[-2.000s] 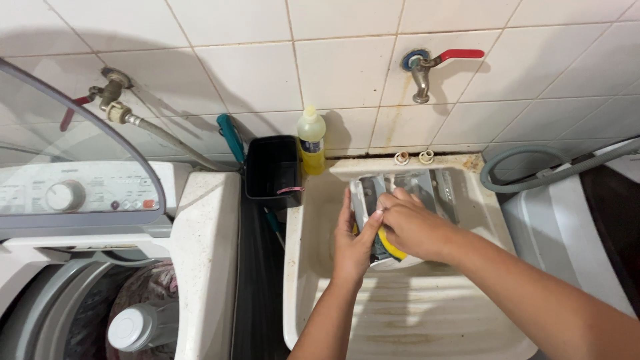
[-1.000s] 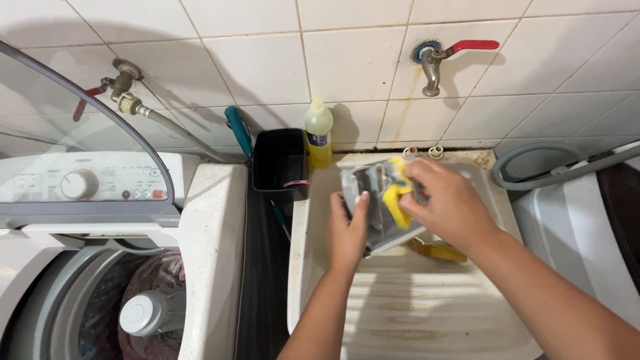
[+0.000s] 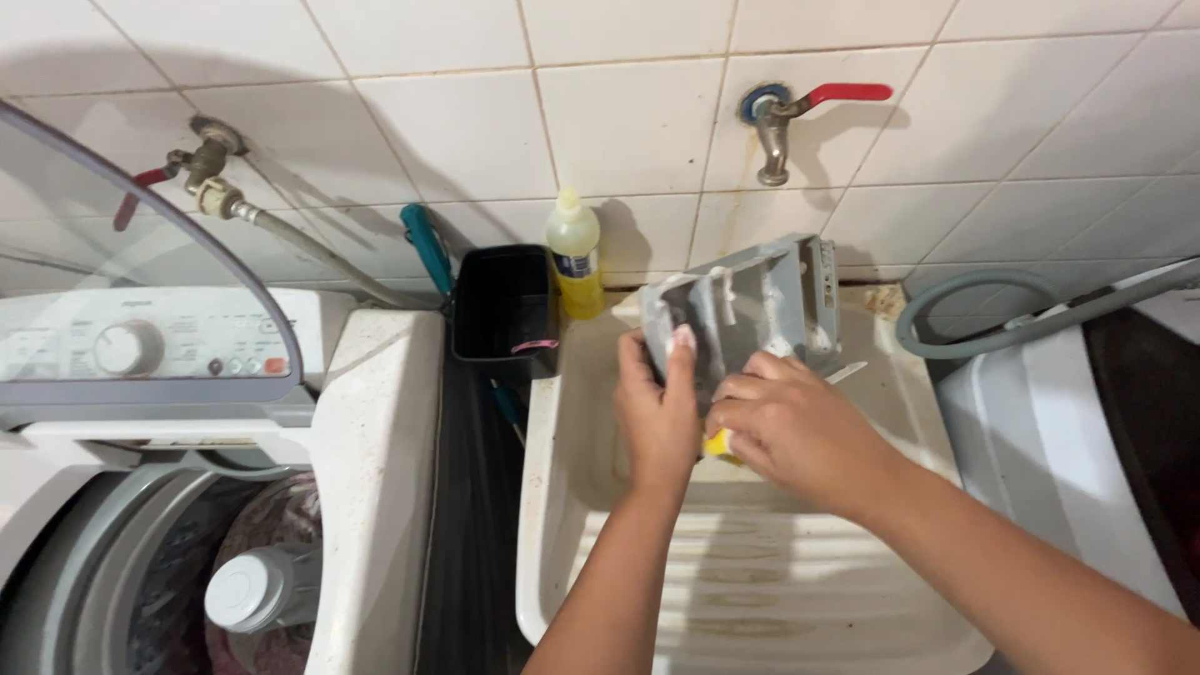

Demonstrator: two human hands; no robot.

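A grey plastic compartmented drawer (image 3: 750, 300), with white suds on its dividers, is tilted above the laundry sink (image 3: 544, 525). My left hand (image 3: 661, 412) grips its left side, thumb over the near edge. My right hand (image 3: 797, 431) is closed on a yellow cleaning pad or sponge (image 3: 720, 444) at the drawer's lower edge; the fingers hide most of it. The sink's ribbed washboard slope lies below both hands.
A metal tap (image 3: 773, 141) with a red lever is above the sink. A black plastic bin (image 3: 506, 314) and a bottle of yellow liquid (image 3: 575, 253) stand at its back left corner. An open top-loading washing machine (image 3: 375, 422) is left; a grey hose (image 3: 937, 342) lies right.
The drawer is now tilted with its far side raised toward the wall. My right hand has moved from its upper right part down to its lower edge, with the yellow pad mostly hidden.
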